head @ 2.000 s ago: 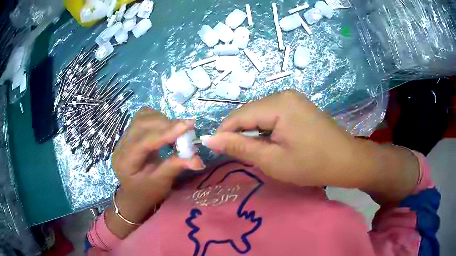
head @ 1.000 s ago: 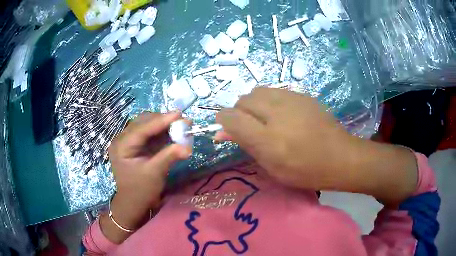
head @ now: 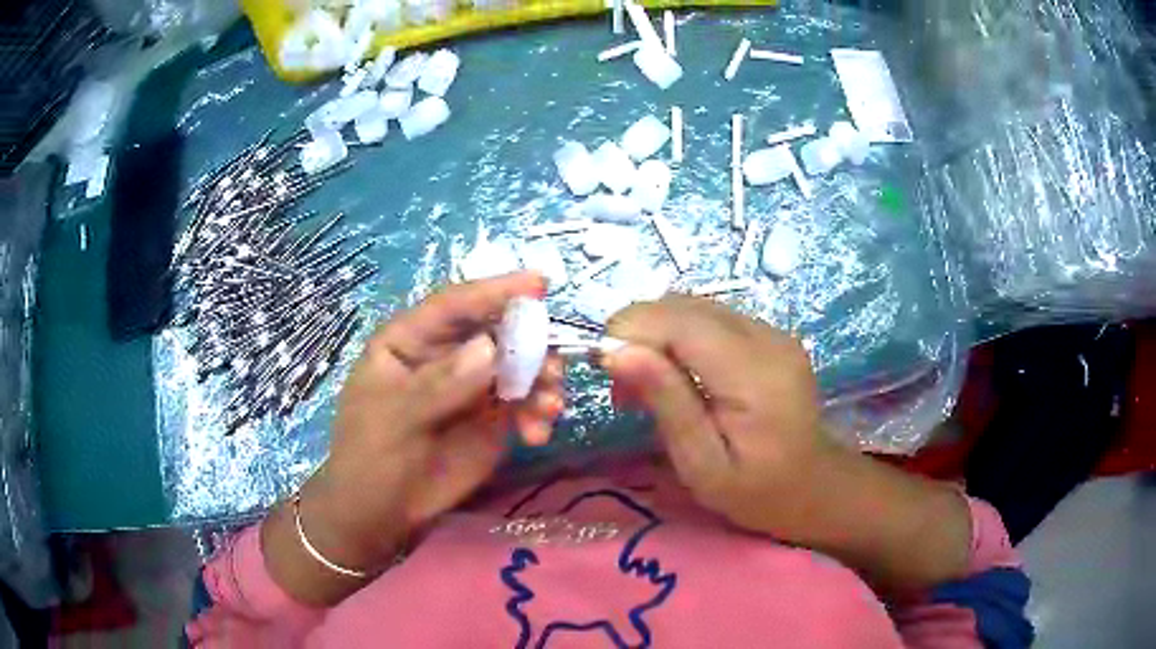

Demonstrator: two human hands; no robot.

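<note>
My left hand (head: 444, 368) grips a chunky white plastic cap (head: 521, 347) between thumb and fingers, its flat side turned to the right. My right hand (head: 710, 380) pinches a thin white sleeve (head: 583, 341) that lies between the hands and reaches to the cap. A dark thin rod end shows beside the sleeve near my right fingertips; whether it sits inside the sleeve I cannot tell. Loose white caps (head: 614, 167) and narrow white sleeves (head: 738, 170) lie on the film just beyond my hands.
A heap of metal rods (head: 260, 285) lies at left, beside a flat black rectangle (head: 143, 235). A yellow bin (head: 539, 22) with white parts is at the far edge. A white label (head: 871, 95) lies at upper right. Clear trays (head: 1065, 190) are stacked at right.
The view has shifted, showing more of the far edge and yellow bin. My left hand has turned the cap. My right hand has moved its grip around the sleeve.
</note>
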